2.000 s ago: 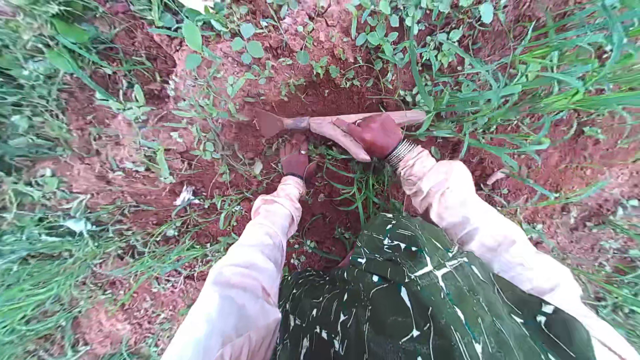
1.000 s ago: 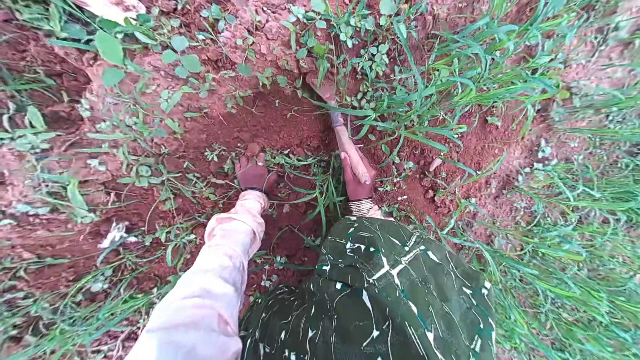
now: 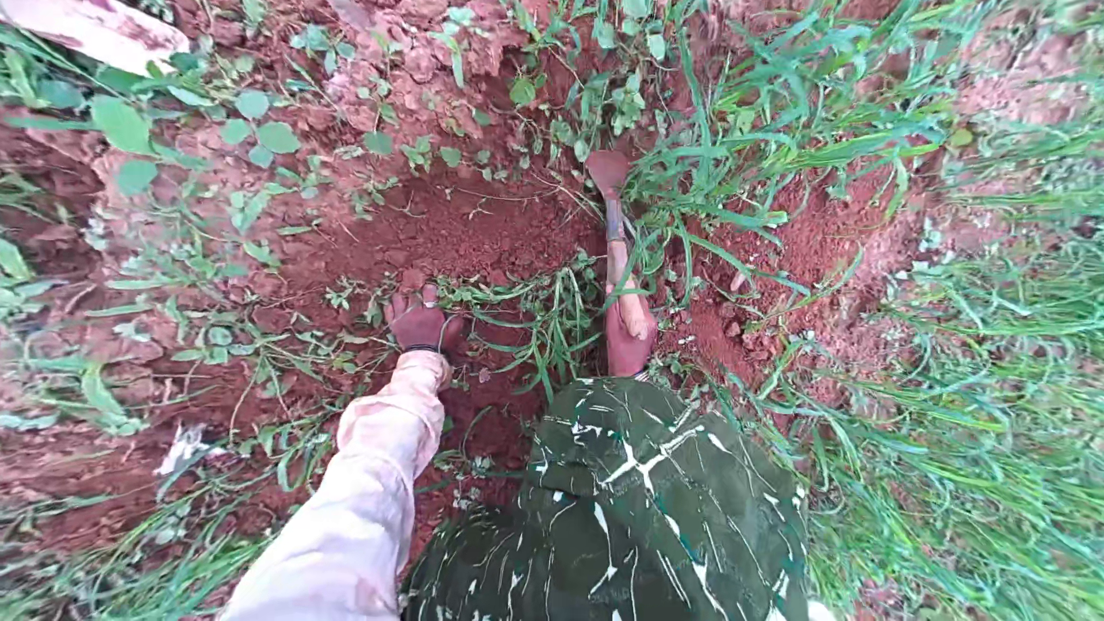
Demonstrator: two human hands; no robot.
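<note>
My right hand (image 3: 630, 336) is closed around the wooden handle of a small hand hoe (image 3: 617, 250), just beyond my knee. The tool's rusty metal blade (image 3: 607, 171) points away from me and lies at the edge of a grass clump. My left hand (image 3: 423, 321) rests on the red soil with its fingers spread, beside some low weeds, and holds nothing that I can see. Between both hands lie green weeds (image 3: 552, 323) with long thin leaves. A bangle shows on my left wrist; my right forearm is hidden behind the patterned green cloth over my knee.
Dense grass (image 3: 992, 388) grows along the right side. Broad-leaved seedlings (image 3: 259, 134) stand at the upper left, near a pale flat object (image 3: 99, 34). A whitish scrap (image 3: 185, 450) lies at the lower left. Loose red soil (image 3: 466, 228) spreads beyond my left hand.
The hoe has turned from lying crosswise to pointing away from me, still in my right hand. My right forearm, visible earlier, is now behind the cloth. The view has shifted.
</note>
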